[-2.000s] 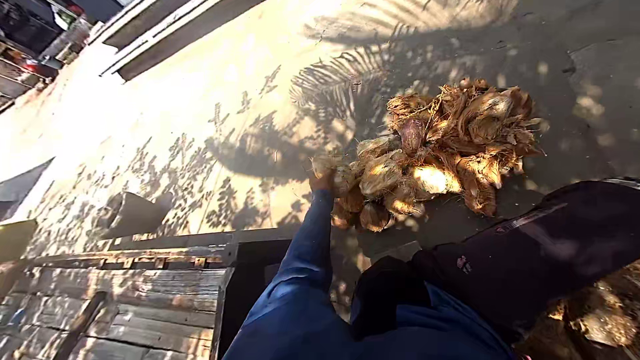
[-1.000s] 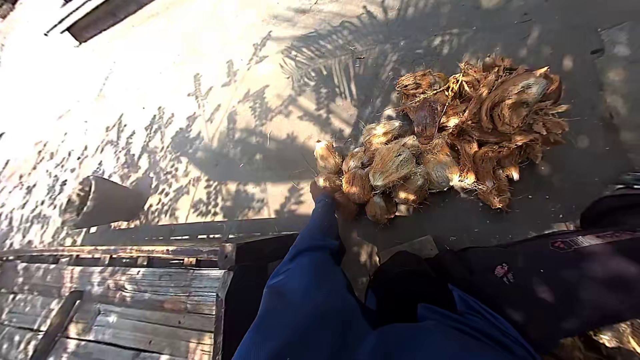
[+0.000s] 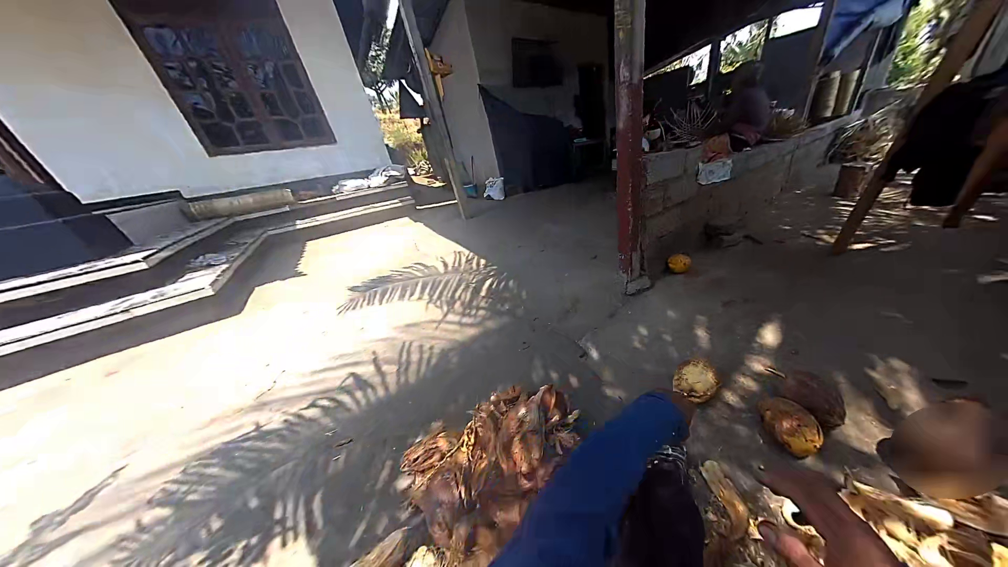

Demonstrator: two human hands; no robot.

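My left arm, in a blue sleeve, reaches to the right of the husk pile. My left hand [image 3: 683, 405] is mostly hidden beside a coconut [image 3: 696, 380] with a pale cut face; its grip cannot be made out. At bottom right, my right hand [image 3: 823, 516] has its fingers apart above pale husk pieces [image 3: 906, 512] and holds nothing. Two brown and yellow coconuts [image 3: 791, 427] lie on the ground beyond it. Brown, fibrous coconuts and husks [image 3: 504, 465] are heaped left of the blue sleeve.
A red and grey post [image 3: 630, 157] stands ahead, with a yellow coconut [image 3: 679, 263] near its base. Behind runs a low block wall [image 3: 669, 193], where a person [image 3: 746, 110] sits. Concrete steps [image 3: 236, 252] are at left. A blurred round shape [image 3: 945, 449] is at right.
The view has swung up and right. My left hand was at the left end of the coconut pile and is now beside a coconut right of it. My right hand has come into view.
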